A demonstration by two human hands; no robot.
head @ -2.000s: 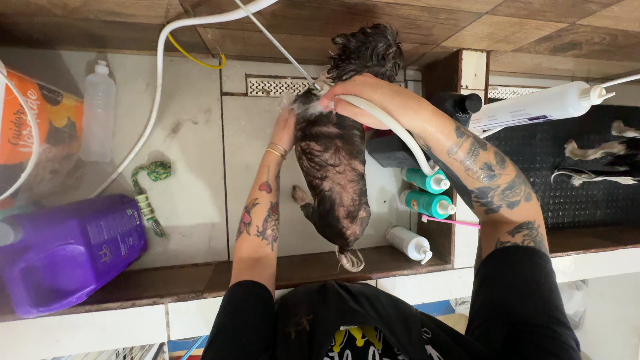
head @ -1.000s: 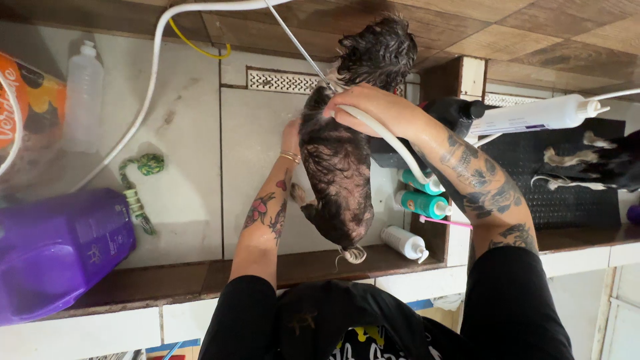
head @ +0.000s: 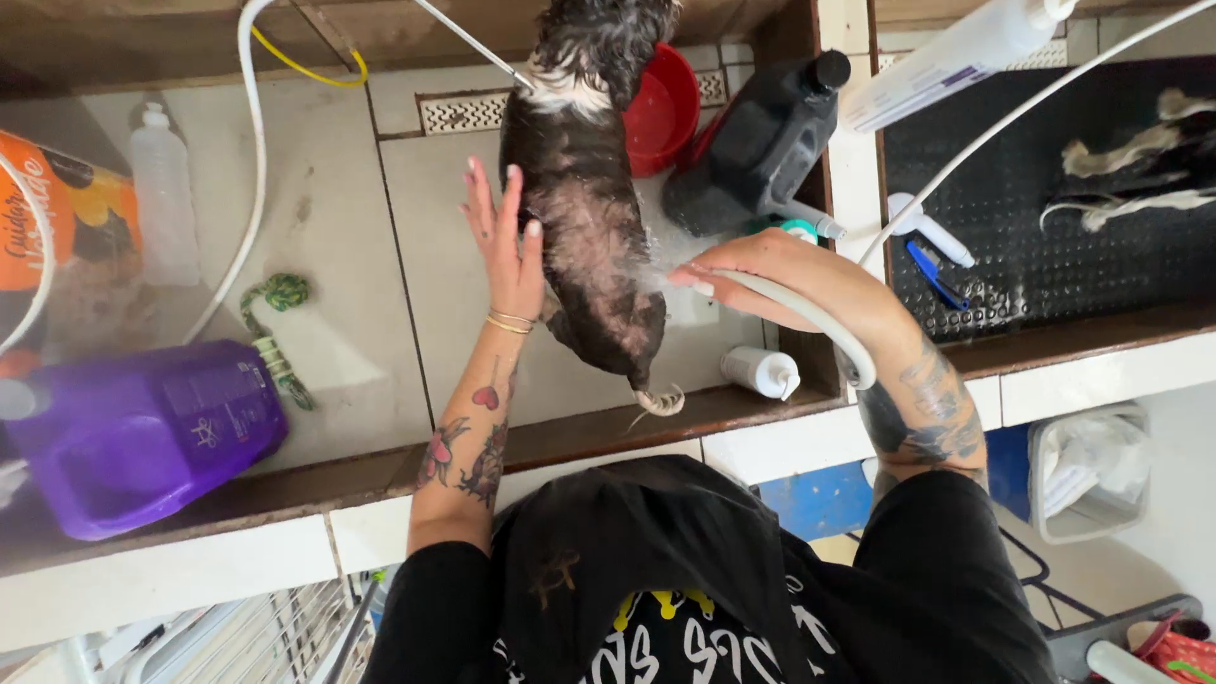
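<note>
A wet dark dog with a pale, curled tail (head: 594,223) stands in the tiled basin, its head toward the far wall. A white cord runs from its neck up and left. Along the dog's left flank, my left hand (head: 508,252) is spread with fingers apart, holding nothing. My right hand (head: 750,275) grips the end of a pale hose (head: 807,318) on the dog's right side, and water sprays from it onto the dog's hindquarters.
Around the dog are a red bowl (head: 662,112), a black jug (head: 760,142) and a white bottle (head: 760,370). A purple jug (head: 157,427), a rope toy (head: 271,347) and a clear bottle (head: 163,199) lie left. Another animal's legs (head: 1130,152) show on the right's black mat (head: 1007,228).
My right hand with the hose has moved from the dog's neck and shoulders to beside its hindquarters. The red bowl shows more fully.
</note>
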